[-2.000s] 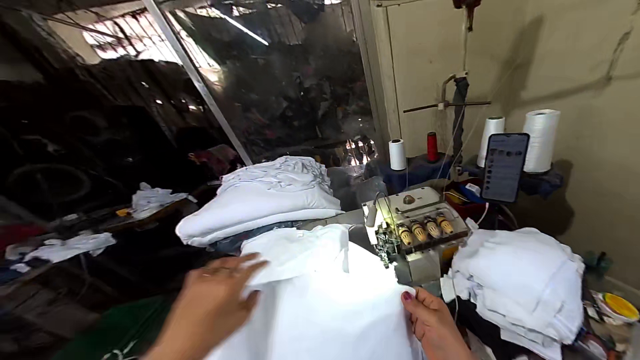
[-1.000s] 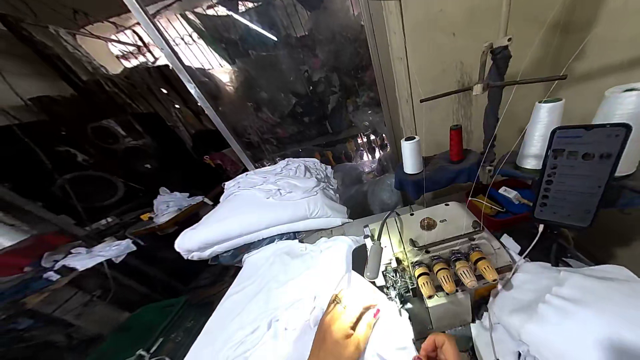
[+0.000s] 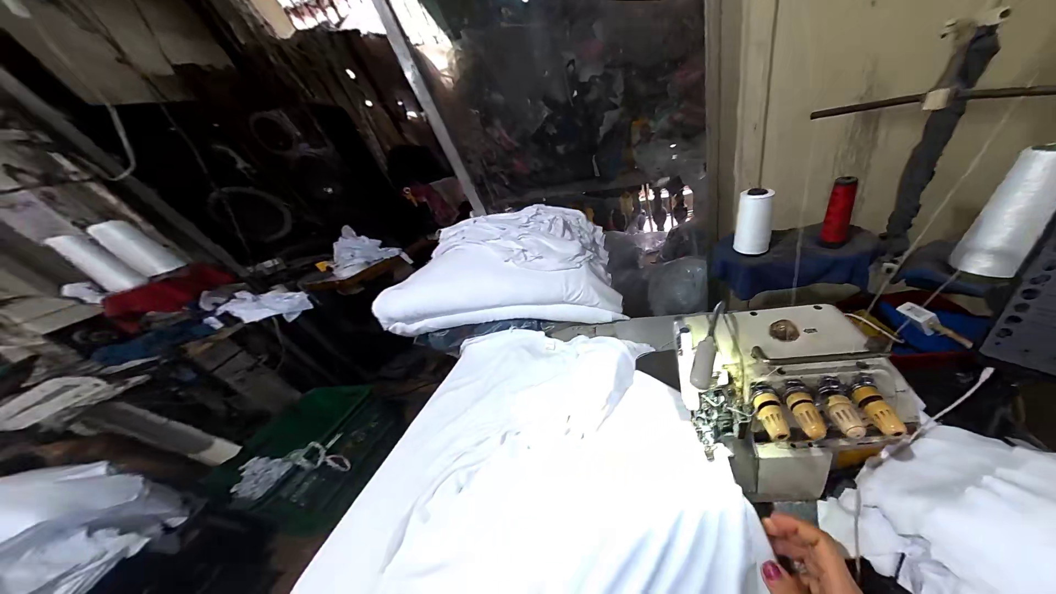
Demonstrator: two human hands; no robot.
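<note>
White fabric lies spread over the table in front of me, its right edge running up to the needle area of an overlock sewing machine. At the lower right, my right hand is at that right edge, fingers bent; whether they pinch the cloth is hard to tell. My left hand is out of view. Behind the spread cloth rises a folded pile of white fabric. Another white heap lies right of the machine.
A white thread cone, a red thread spool and a large white cone stand behind the machine. A phone is at the right edge. On the left is a green crate; more white cloth lies lower left.
Both hands were on or near the white fabric in the earlier frames; now the left hand has gone out of view. The right hand stays near the cloth's right edge. The view has turned left.
</note>
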